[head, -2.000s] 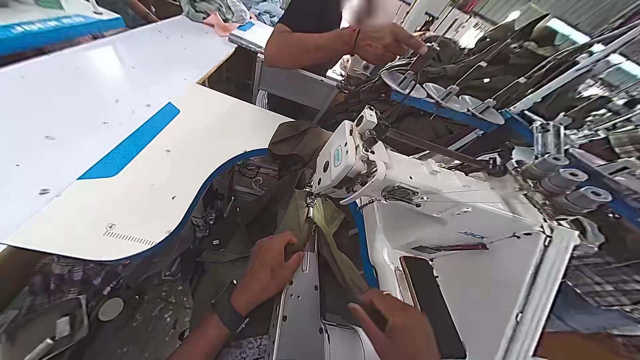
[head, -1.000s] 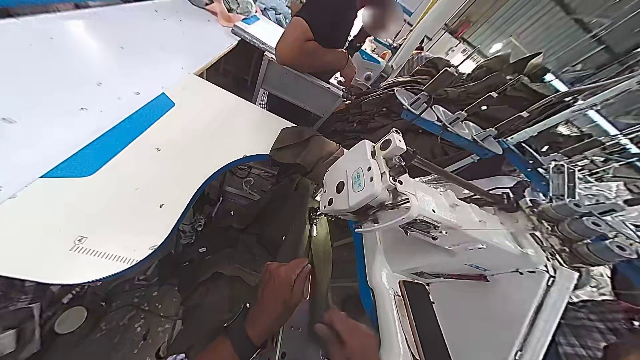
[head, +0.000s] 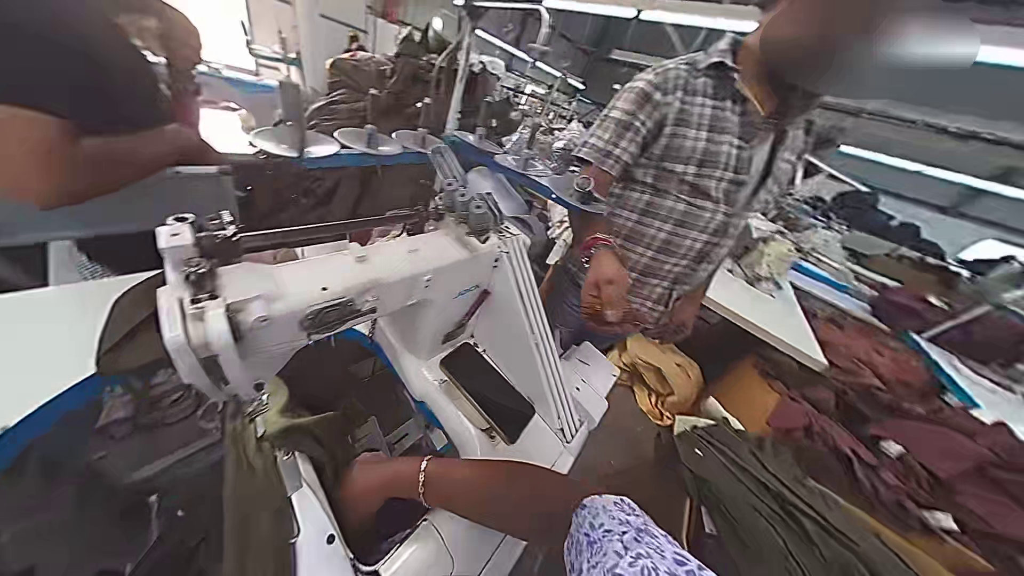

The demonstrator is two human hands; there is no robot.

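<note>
A white industrial sewing machine [head: 360, 280] reaches across the left half of the view. Olive fabric [head: 300, 424] lies under its needle area and drapes around the narrow white arm bed [head: 312, 512]. My right hand [head: 368, 488], with a bracelet at the wrist, reaches down beside that bed against the fabric; its fingers are hidden, so its hold cannot be made out. My left hand is outside the view. A dark smartphone [head: 488, 392] rests on the machine's white base, to the right of the fabric.
A person in a plaid shirt [head: 664, 176] stands beyond the machine, and another person's arm [head: 88, 160] is at upper left. Thread stand discs [head: 368, 141] stand behind. Dark green fabric [head: 768, 496] and a tan cloth [head: 656, 376] lie at right. A white tabletop [head: 56, 344] edges the left.
The view has swung far to the right, bringing the person in the plaid shirt into sight. My left hand, seen at the fabric earlier, is out of view.
</note>
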